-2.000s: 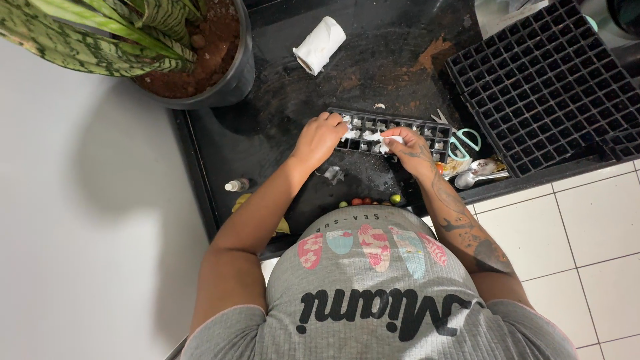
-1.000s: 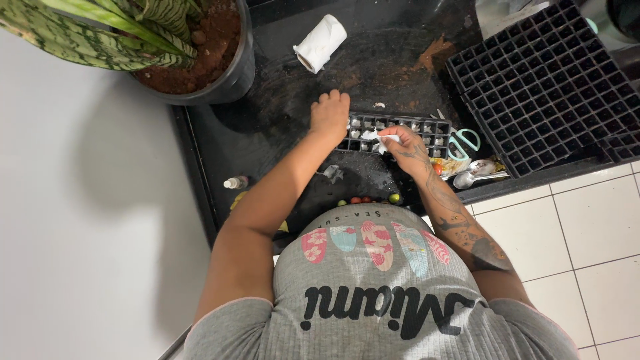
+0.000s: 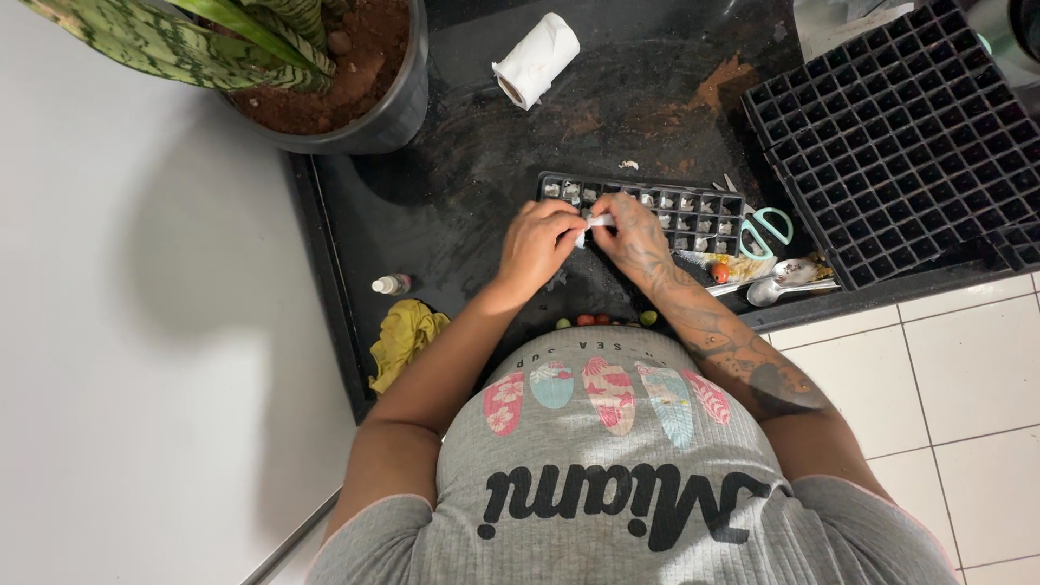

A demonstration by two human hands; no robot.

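Between my two hands, over the near edge of a small black seedling tray [image 3: 691,201], is a piece of white tissue paper [image 3: 600,220]. My left hand [image 3: 538,244] pinches its left end with thumb and forefinger, and my right hand [image 3: 638,240] grips the other end. Many of the tray's cells hold white tissue scraps; my right hand covers some of them. Mint-handled scissors [image 3: 765,234] lie at the tray's right end. A roll of white tissue paper [image 3: 538,61] rests on its side farther back.
A potted snake plant [image 3: 325,73] stands back left. Larger black seedling trays [image 3: 902,146] lie right. Metal spoons [image 3: 776,286] and a red fruit [image 3: 720,272] are near the front right edge. A small bottle [image 3: 392,283] and yellow cloth [image 3: 406,337] are left; several small fruits [image 3: 602,320] lie by the shirt.
My left hand has come back from the tray's left end to meet my right hand at the tissue. My right hand has moved left with the tissue, uncovering more cells.
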